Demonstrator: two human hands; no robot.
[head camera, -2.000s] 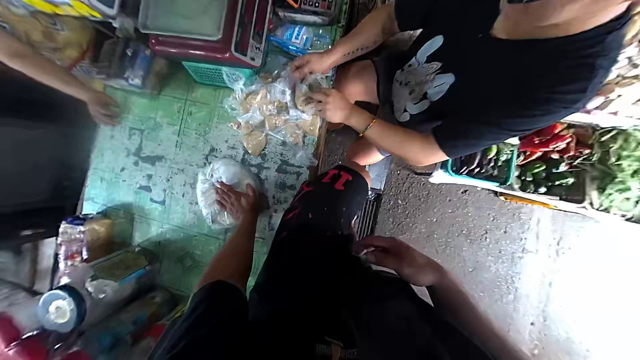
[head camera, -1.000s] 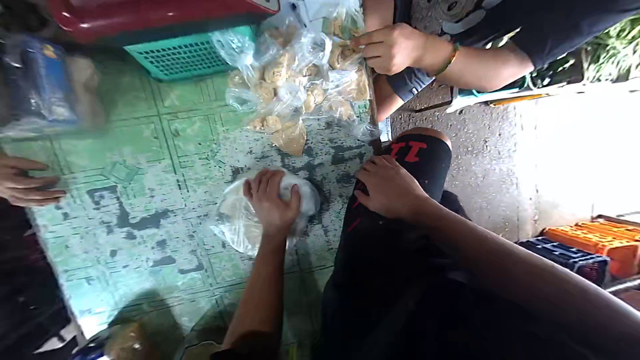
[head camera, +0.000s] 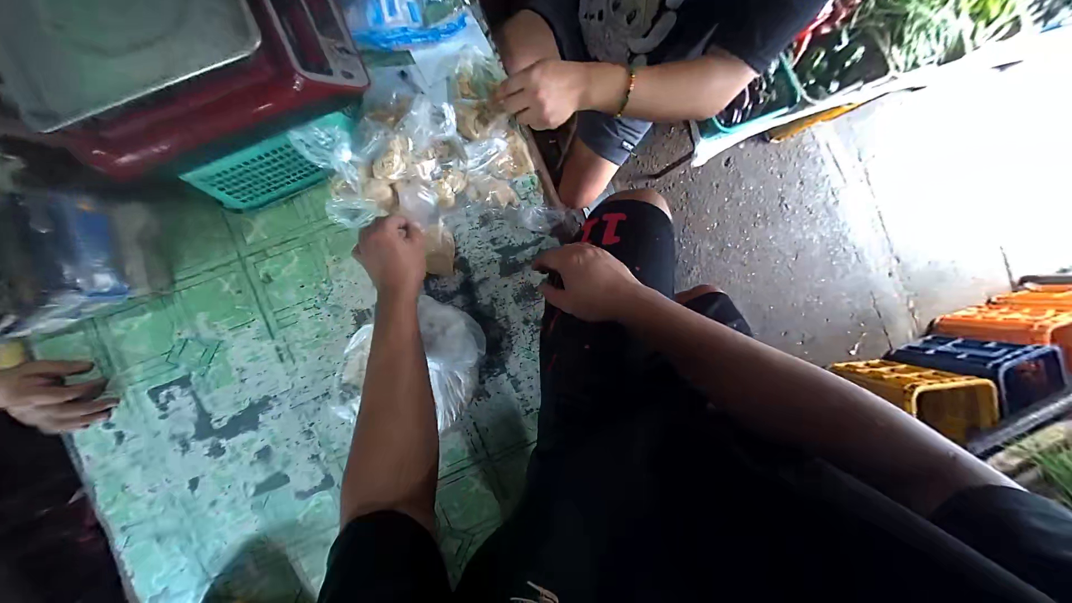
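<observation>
My left hand (head camera: 394, 254) is curled at the near edge of a pile of clear plastic bags with tan, lumpy contents (head camera: 419, 163); its fingertips are hidden, so I cannot tell whether it pinches a bag. Under my left forearm lies a whitish plastic bag (head camera: 452, 360) on the worn green table (head camera: 243, 377). My right hand (head camera: 586, 280) rests on my dark-clothed leg by the table's edge, fingers loosely bent, holding nothing visible.
A red weighing scale (head camera: 209, 100) stands at the upper left over a green plastic basket (head camera: 260, 172). Another person's hand (head camera: 544, 92) touches the bag pile; a further hand (head camera: 59, 395) is at the left edge. Yellow, blue and orange crates (head camera: 963, 352) sit at right.
My left hand has left the whitish bag and moved up to the pile of clear bags. My right hand remains on my leg since one second ago.
</observation>
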